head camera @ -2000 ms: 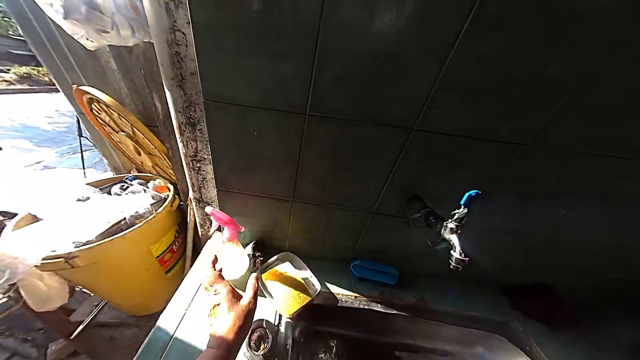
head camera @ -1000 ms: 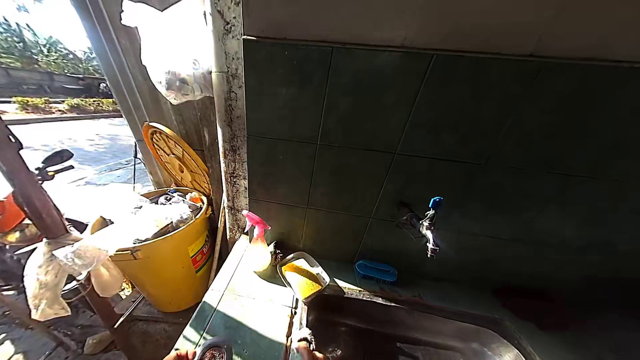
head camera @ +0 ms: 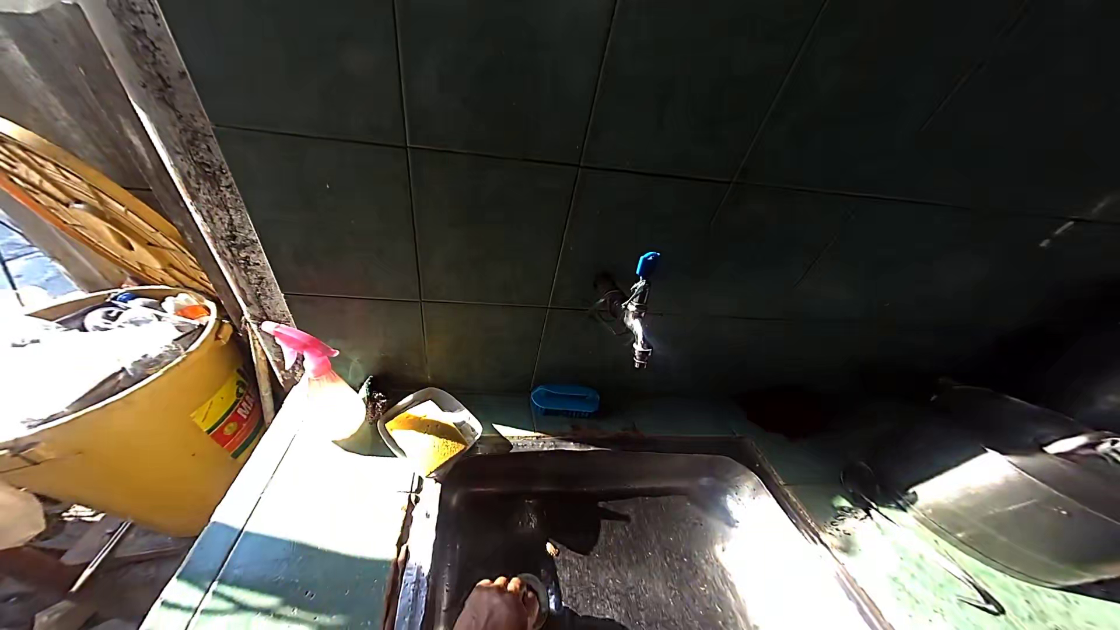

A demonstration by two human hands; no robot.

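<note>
My left hand is at the bottom edge, low over the metal sink basin, with its fingers curled around a small round-rimmed vessel, perhaps a glass; most of it is cut off. My right hand is not visible. Behind the basin's left corner, a square container holds a yellow sponge. To its left stands a spray bottle with a pink trigger head. A blue plastic scrub brush lies on the back ledge. Above the basin is a metal tap with a blue handle.
Left of the tiled counter stands a yellow bucket full of plastic waste, its yellow lid leaning behind. A large metal pot is on the right. The dark tiled wall closes off the back.
My left hand was by the sponge container two seconds ago, then near the bottom left over the counter; it is now over the basin. My right hand, partly visible one second ago, has left view.
</note>
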